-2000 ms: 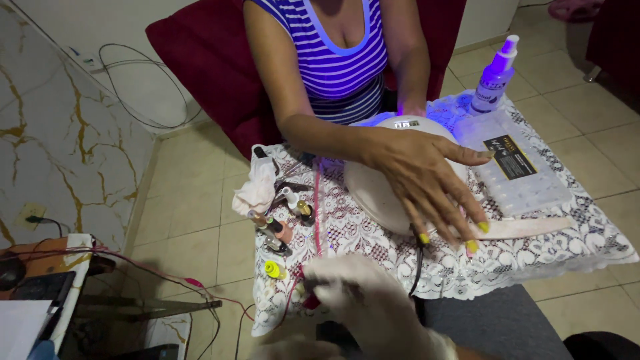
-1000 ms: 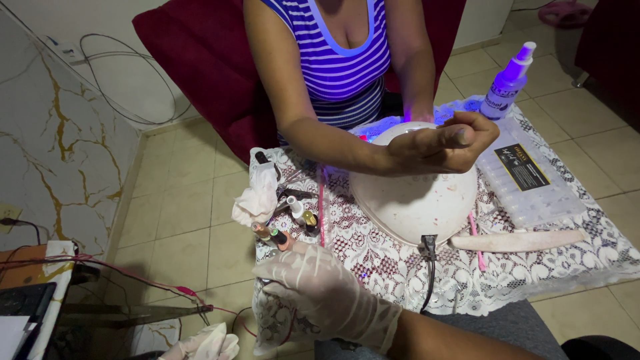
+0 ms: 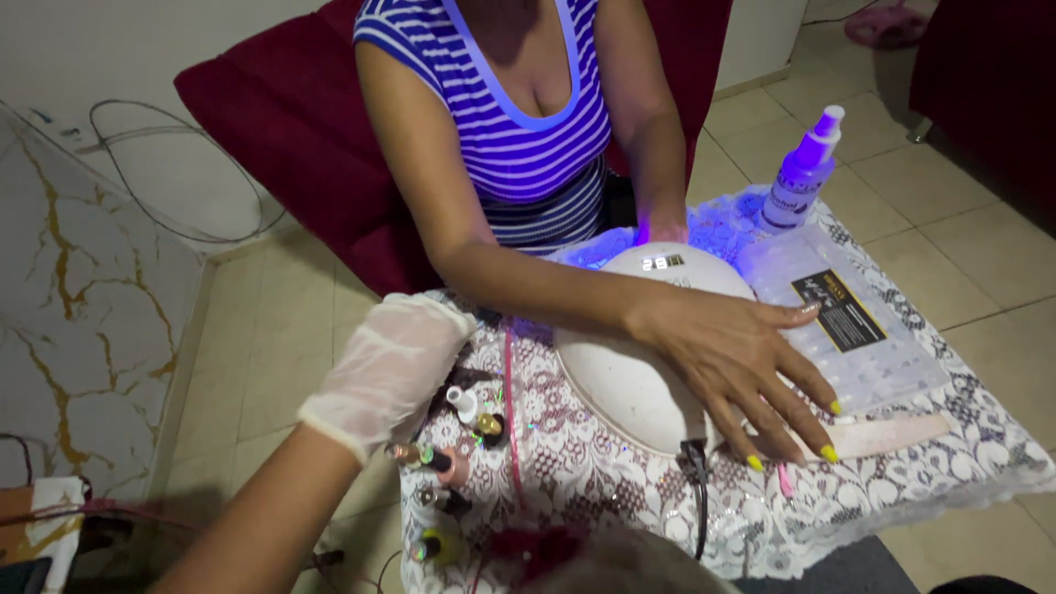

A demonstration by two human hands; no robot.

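My left hand, in a translucent white glove, reaches to the table's far left corner; its fingers are hidden. My right hand is a blur at the bottom edge, beside a dark red thing; its grip is unclear. Small nail polish bottles stand along the left side, among them a white-capped one, a gold-capped one and a yellow one. A white nail lamp with a lit display is in the middle. The other person's hand, with some yellow nails, rests over it.
The other person's second hand is at the lamp's far side, in violet light. A spray bottle and a clear plastic case are at the right. A pale nail file, a pink stick and a black cable lie nearer.
My left hand has moved from the lower left up to the table's far left corner. My right hand has left the bottles for the bottom edge. The other person's raised hand has lowered, palm down.
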